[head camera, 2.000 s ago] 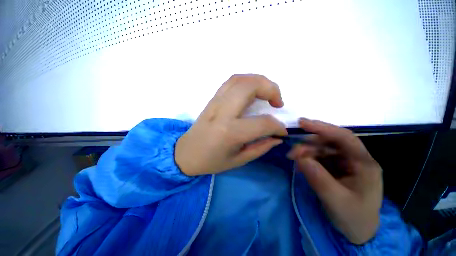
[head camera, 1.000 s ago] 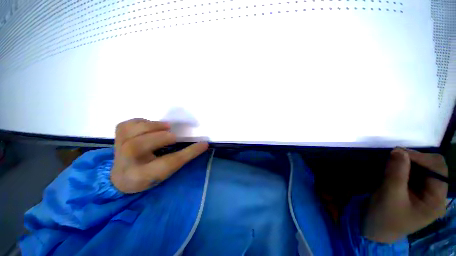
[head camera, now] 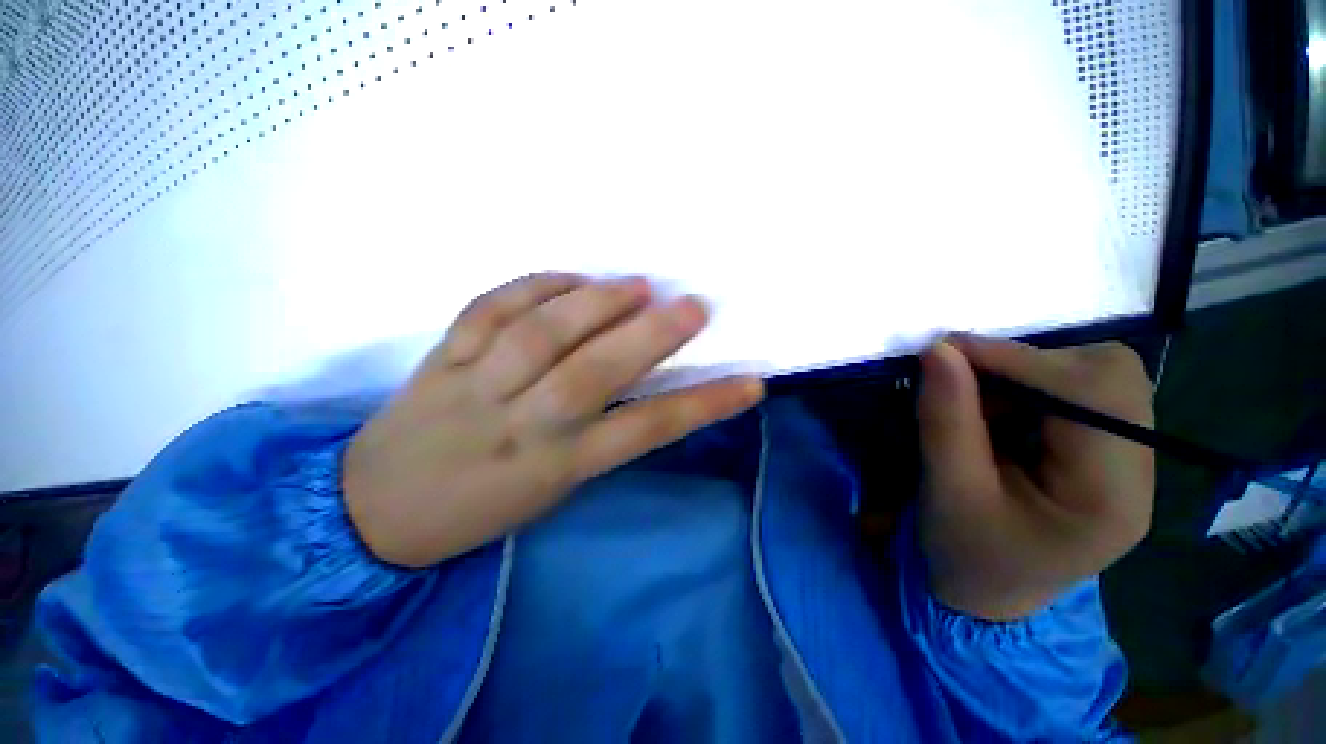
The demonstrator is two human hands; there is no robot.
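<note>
A large white backlight panel (head camera: 480, 189) with dark dots and a thin black rim lies in front of me, glaring strongly. A thin black strip (head camera: 1112, 422) runs between the fingers of my right hand (head camera: 1030, 472), which pinches it at the near rim, right of centre. The strip's free part trails out to the right. My left hand (head camera: 531, 407) rests spread over the near edge, palm down, with one fingertip on the black rim. Whether the strip lies under my left fingers I cannot tell.
The panel's right rim (head camera: 1191, 160) ends near the right side. Beyond it are a pale rail (head camera: 1258, 266) and a dark, shiny-edged object at the top right. Blue packets (head camera: 1280, 632) and a white piece lie at the lower right, below the panel's level.
The view has shifted, and the panel's right corner now lies further left. My left hand has moved right along the near edge and opened flatter. My right hand still pinches the strip, now nearer my left.
</note>
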